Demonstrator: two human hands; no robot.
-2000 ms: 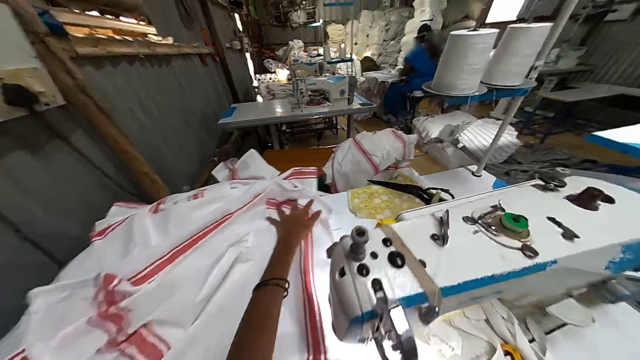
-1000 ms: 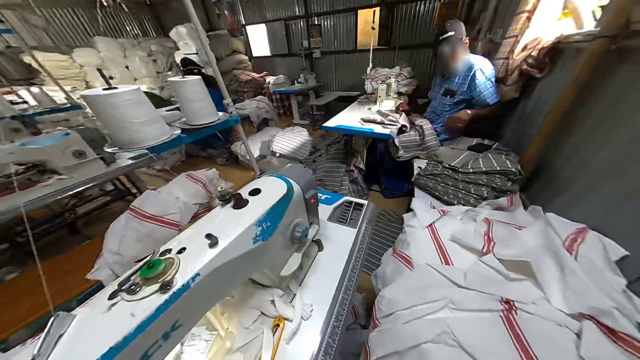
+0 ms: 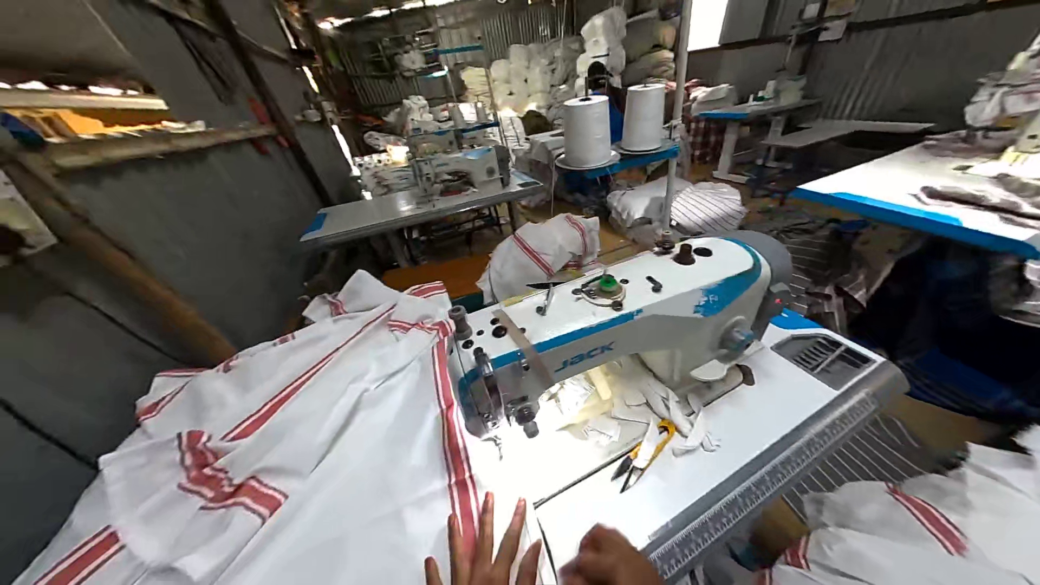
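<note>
My left hand lies with fingers spread at the bottom, over the edge of a white cloth with red stripes. To its right, my right hand is curled and blurred above the front of the sewing table; whether it holds anything cannot be made out. A white and blue Jack sewing machine stands beyond both hands, its lit needle area beside the cloth. Yellow-handled thread snips and white cloth scraps lie under the machine's arm.
More red-striped white cloth is heaped at the lower right. A bundle of similar cloth sits behind the machine. Two white thread cones stand on a blue-edged shelf. A metal wall runs along the left; other sewing tables stand farther back.
The view has swung back left from the right-hand cloth heap. Both hands now show at the bottom; neither shows one second ago. Two seconds ago one hand lay farther up on the striped cloth.
</note>
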